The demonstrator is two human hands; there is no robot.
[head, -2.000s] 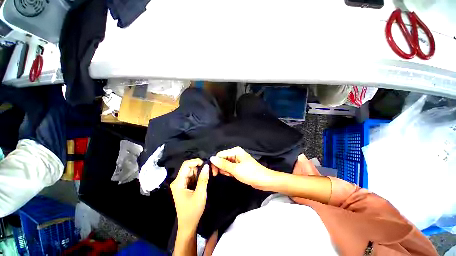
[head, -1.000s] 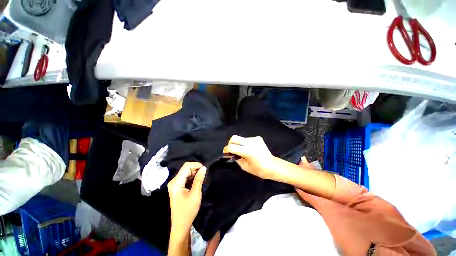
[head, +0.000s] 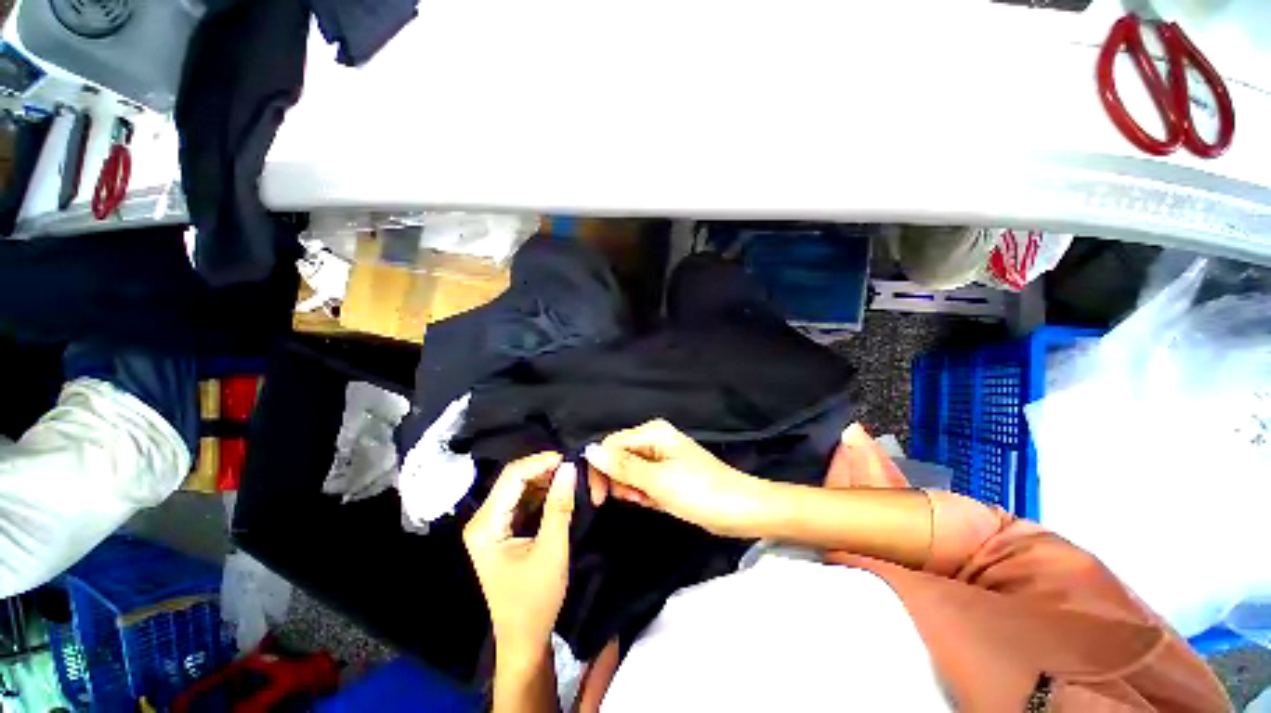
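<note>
A black garment (head: 697,376) lies heaped on my lap below the table edge. My left hand (head: 527,536) pinches a small fold of the dark cloth between thumb and fingers. My right hand (head: 666,474) is beside it, its fingertips closed at the same fold, almost touching the left fingertips. Whether a small tool or thread is between the right fingers is too small to tell. A white piece (head: 438,471) lies against the cloth left of my hands.
A long white table (head: 669,119) crosses the top, with red-handled shears (head: 1165,87) at right. A dark garment (head: 240,139) hangs over its edge. A blue crate (head: 976,418) and plastic bag (head: 1157,446) stand right. Another person's sleeve (head: 84,474) is at left.
One second ago my right hand was up and right, away from the left; it has come back down to the left fingertips. The view has shifted slightly.
</note>
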